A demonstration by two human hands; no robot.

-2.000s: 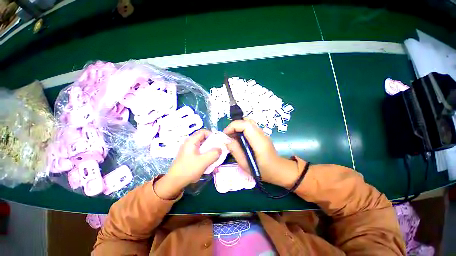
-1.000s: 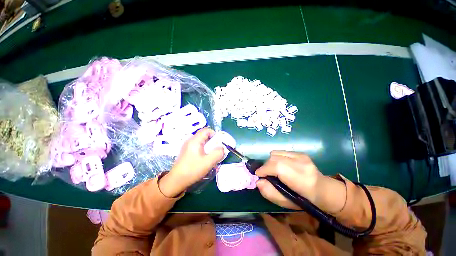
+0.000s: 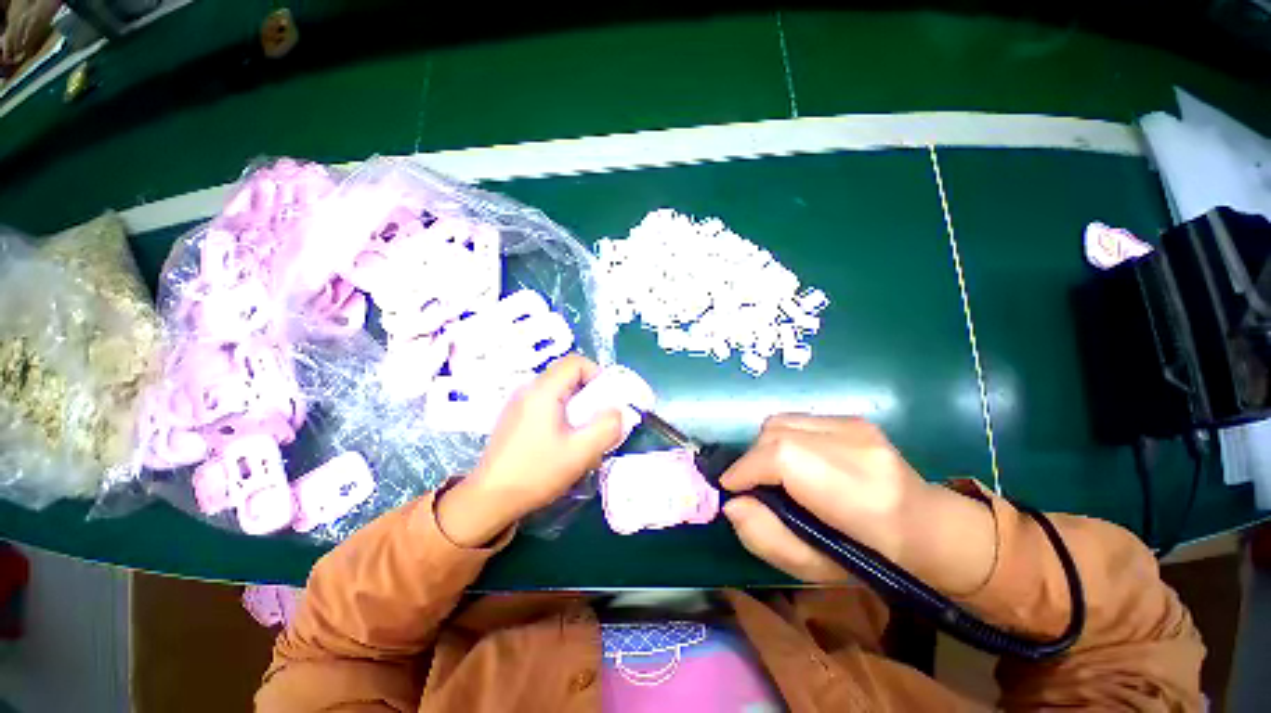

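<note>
My left hand (image 3: pixel 537 443) holds a pink plastic housing (image 3: pixel 608 396) that looks white under glare. My right hand (image 3: pixel 822 488) grips the black handle of a soldering iron (image 3: pixel 708 463). The iron's thin metal tip points up and left and meets the right side of the held housing; exact contact is too small to tell. Another pink housing (image 3: pixel 650 492) lies on the bench just below the iron. The iron's black cord (image 3: pixel 1062 592) loops over my right wrist and sleeve.
An open clear bag of pink housings (image 3: pixel 251 383) lies left of my hands. A second clear bag of beige parts (image 3: pixel 77 362) is at far left. A heap of small white pieces (image 3: pixel 704 290) lies beyond my hands. A black unit (image 3: pixel 1185 327), a pink piece (image 3: pixel 1115 245) and white sheets (image 3: pixel 1220 167) are at right.
Two seconds ago the iron pointed up, away from the housing, with both hands close together. My right hand has moved right and down, and the tip now lies at the housing. Little differs from one second ago.
</note>
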